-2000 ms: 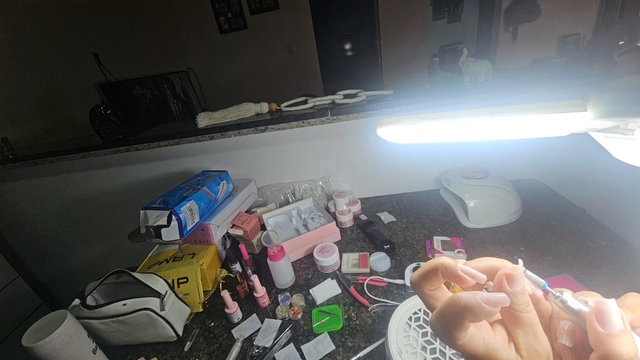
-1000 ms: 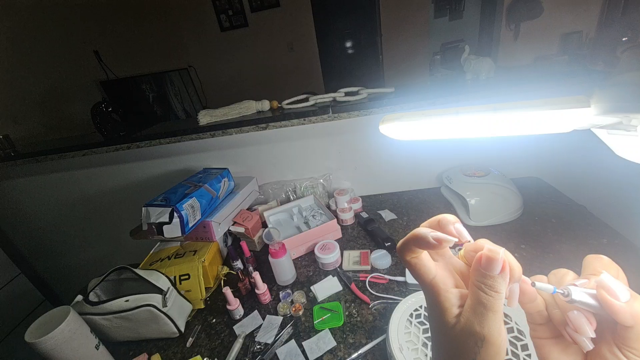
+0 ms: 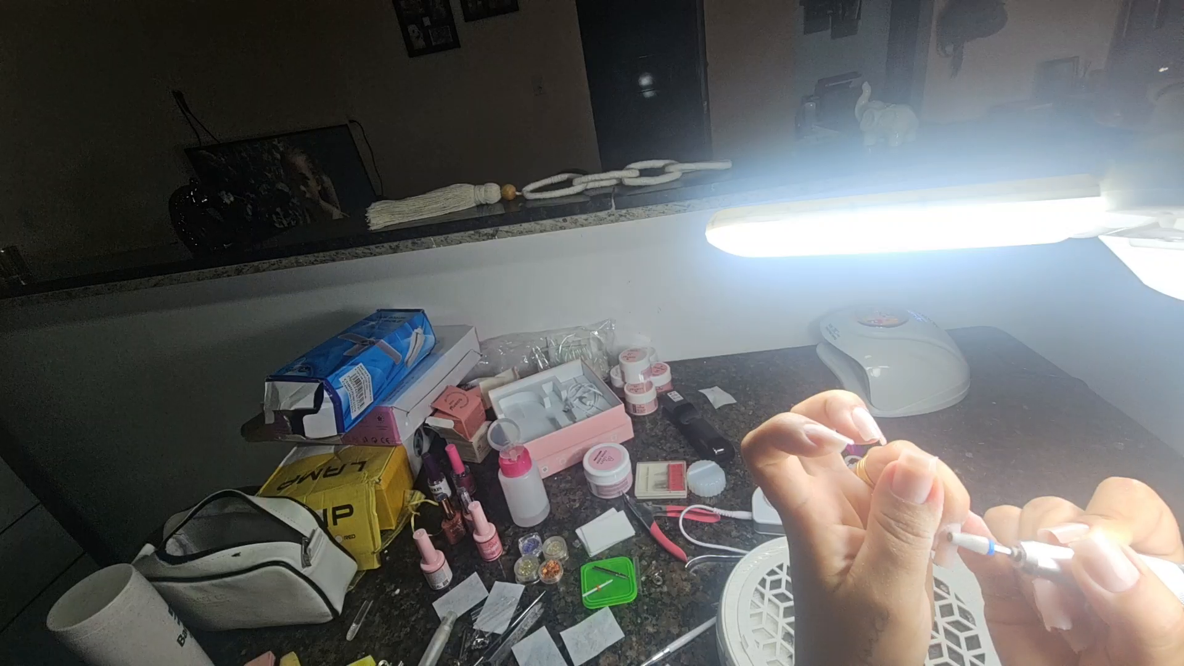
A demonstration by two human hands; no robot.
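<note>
My right hand (image 3: 1101, 564) holds a nail drill handpiece (image 3: 1045, 558), silver and white with a white bit (image 3: 967, 542) and a blue ring. The bit points left, at the side of my left hand (image 3: 860, 518); whether it touches a nail cannot be told. My left hand is raised with curled fingers and the thumb in front, and wears a gold-coloured ring. Whether something small is between its fingers is unclear. Below both hands sits a round white unit with a honeycomb grille (image 3: 775, 597). Over them shines a white tube lamp (image 3: 906, 222).
A white nail lamp (image 3: 893, 361) stands behind my hands. To the left are red-handled pliers (image 3: 657, 532), a pink-topped pump bottle (image 3: 524, 490), a green tray (image 3: 610, 581), polish bottles, jars, a pink box (image 3: 587, 430), a yellow box (image 3: 347, 499) and a white pouch (image 3: 250, 560).
My left hand has turned, its thumb now in front of the curled fingers. The handpiece in my right hand, earlier at the left fingertips, is now lower, beside the left hand.
</note>
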